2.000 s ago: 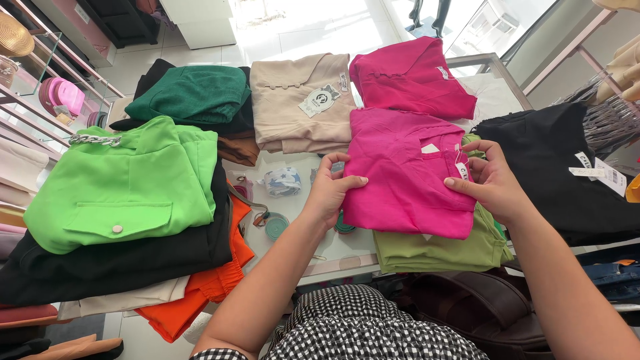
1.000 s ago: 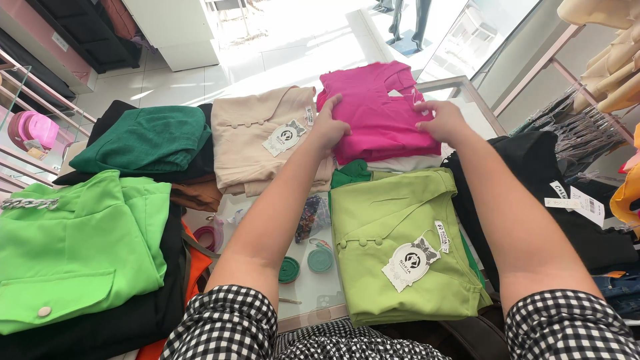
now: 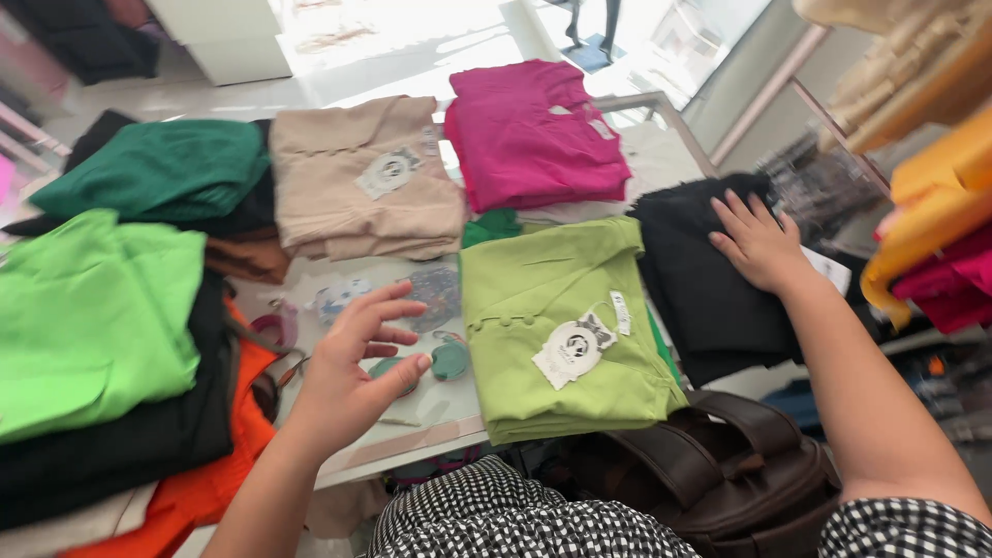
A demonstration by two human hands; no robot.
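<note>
My right hand point(image 3: 756, 240) rests flat on a folded black garment point(image 3: 697, 294) at the right of the table, fingers spread. My left hand point(image 3: 364, 360) hovers over the glass tabletop, fingers apart and holding nothing. Between the hands lies a folded olive-green garment point(image 3: 558, 271) with covered buttons and a hang tag point(image 3: 573, 353). Behind it a folded magenta garment point(image 3: 535, 147) sits on a magenta stack. A folded beige garment point(image 3: 364, 209) with a tag point(image 3: 387, 172) lies to its left.
Dark green point(image 3: 170, 167) and bright green clothes point(image 3: 93, 310) are piled at left, with orange fabric point(image 3: 248, 403) below. Small green round items point(image 3: 449, 358) lie on the glass table point(image 3: 442, 407). A brown leather bag point(image 3: 744, 473) is below the front edge; yellow garments point(image 3: 938, 186) hang at right.
My hands have left the magenta garment, which was held over the olive one and then laid at the back. My right hand is now on the black garment; my left has come back toward me.
</note>
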